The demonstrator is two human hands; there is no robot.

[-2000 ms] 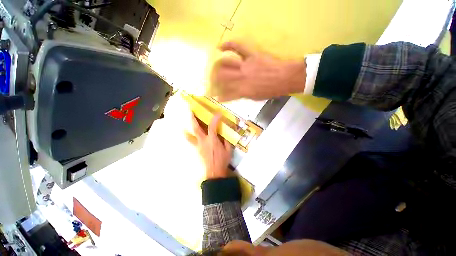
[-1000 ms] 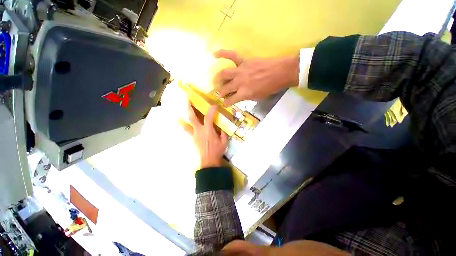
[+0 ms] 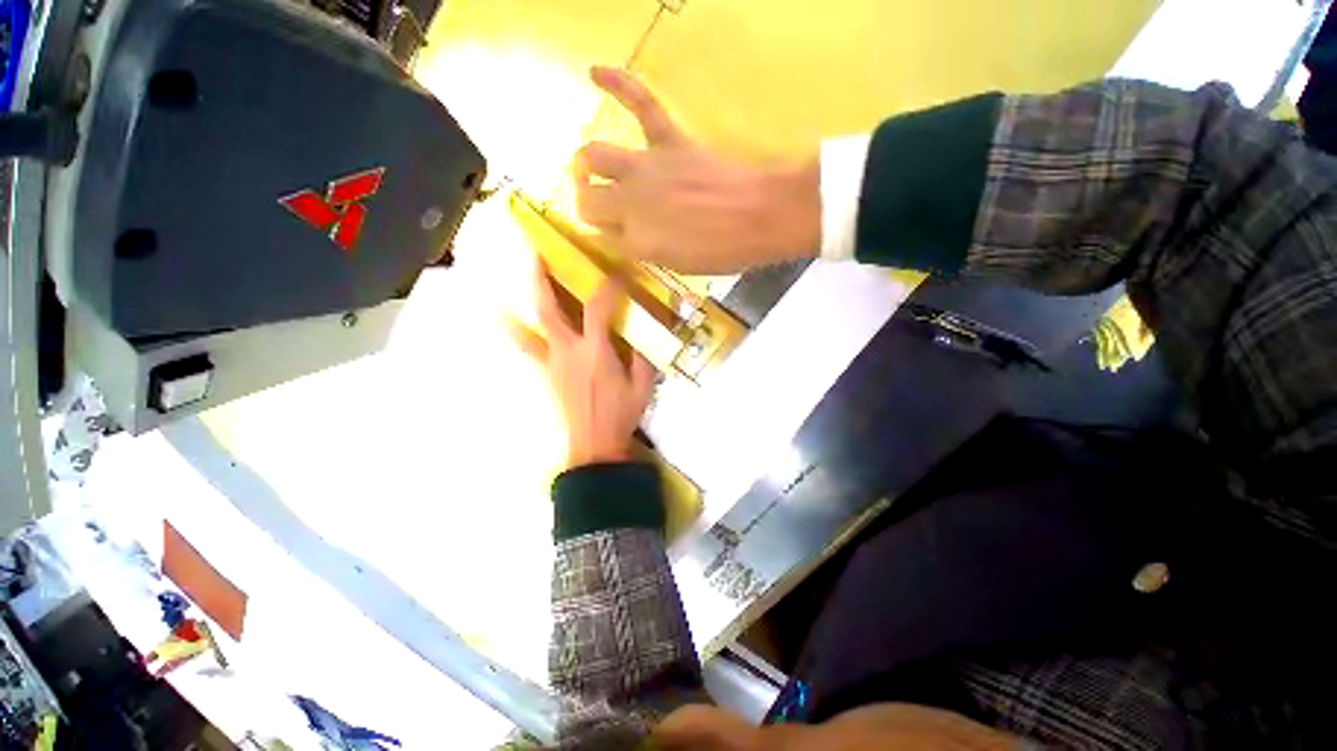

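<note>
A narrow yellow strip [image 3: 587, 273] runs from the needle area into a brass-coloured guide [image 3: 708, 341]. My left hand [image 3: 598, 385] is at the strip's lower side, fingertips on it. My right hand [image 3: 697, 198] is above the strip over the large yellow panel [image 3: 909, 66], one finger stretched out and the others bent; it shows no clear grip. The machine head's dark grey cover [image 3: 279, 176] with a red logo is at the left. Glare hides the needle and the fabric edges there.
Dark slim snips [image 3: 980, 341] lie on the grey metal table extension [image 3: 865, 389]. A small yellow fabric piece [image 3: 1123, 335] is near my right sleeve. A reddish-brown card [image 3: 205, 578] and small coloured items lie on the white table at the lower left.
The whole view has shifted, with the machine and hands higher and further left in the picture. My right hand's fingers have spread, one now extended. My left hand stays at the strip.
</note>
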